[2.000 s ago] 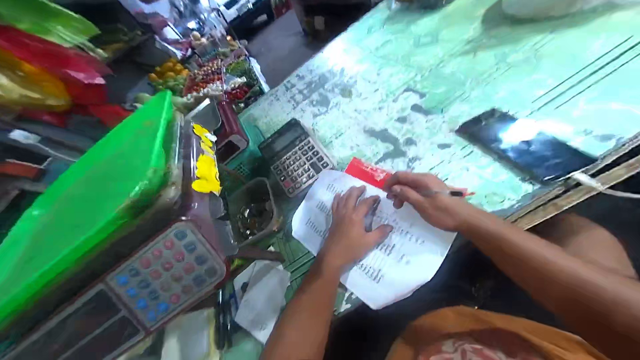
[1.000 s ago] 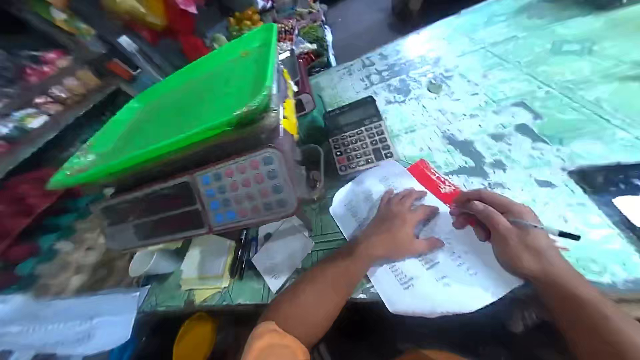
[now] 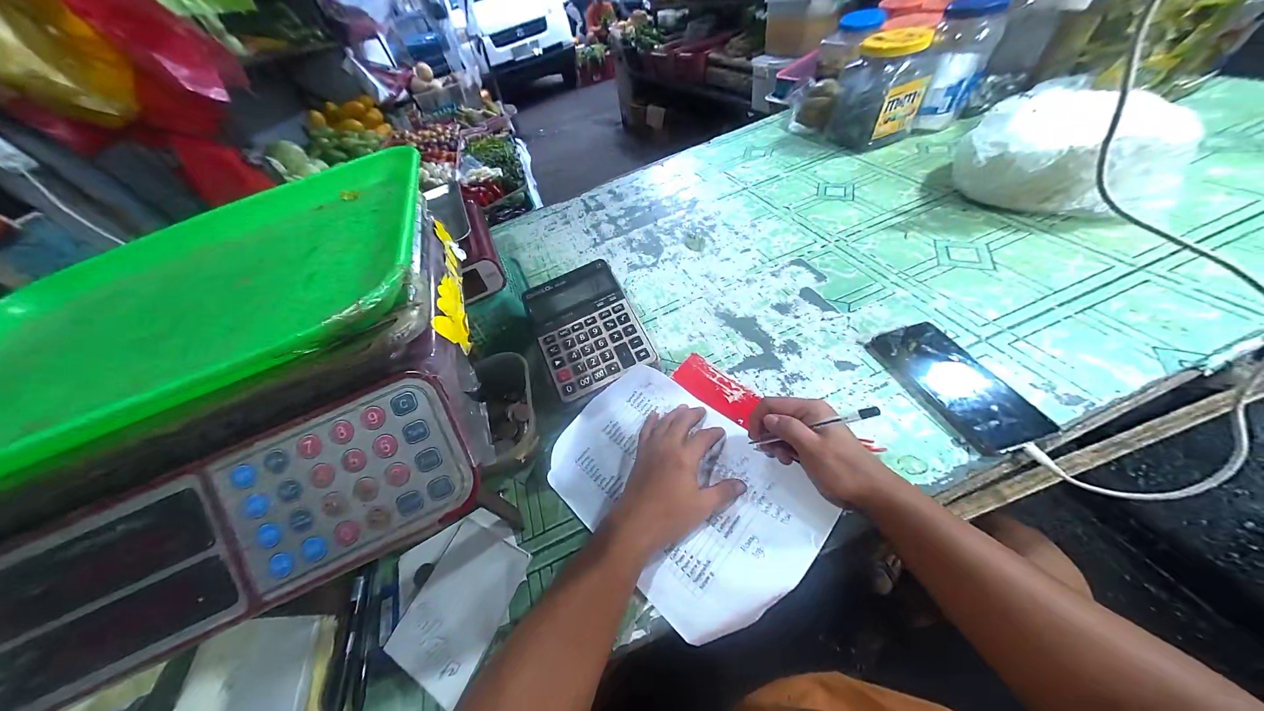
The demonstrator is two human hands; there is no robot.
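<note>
A white sheet of paper [image 3: 736, 553] bearing print and handwriting lies at the near edge of a green patterned table [image 3: 691, 227]. My left hand [image 3: 676, 474] rests flat on it with fingers spread, holding nothing. In my right hand [image 3: 810, 444] is a pen [image 3: 847, 418], its tip at the paper's upper right part. A red patch [image 3: 713, 387] shows just beyond the sheet, beside my right fingers; whether it is paper or part of the table cover I cannot tell. Beyond the sheet's upper left corner sits a desk calculator [image 3: 591, 331].
A digital scale [image 3: 346, 484] with a green tray [image 3: 217, 306] fills the left. Beside it are a small container with coins [image 3: 509, 405] and loose paper slips [image 3: 464, 602]. A charging smartphone [image 3: 958, 385] lies right; lidded jars [image 3: 879, 89] and a white plastic bag [image 3: 1076, 148] stand farther back.
The view has swung twice, left and back. My left hand stays spread on the paper, and my right hand keeps the pen near the red patch throughout.
</note>
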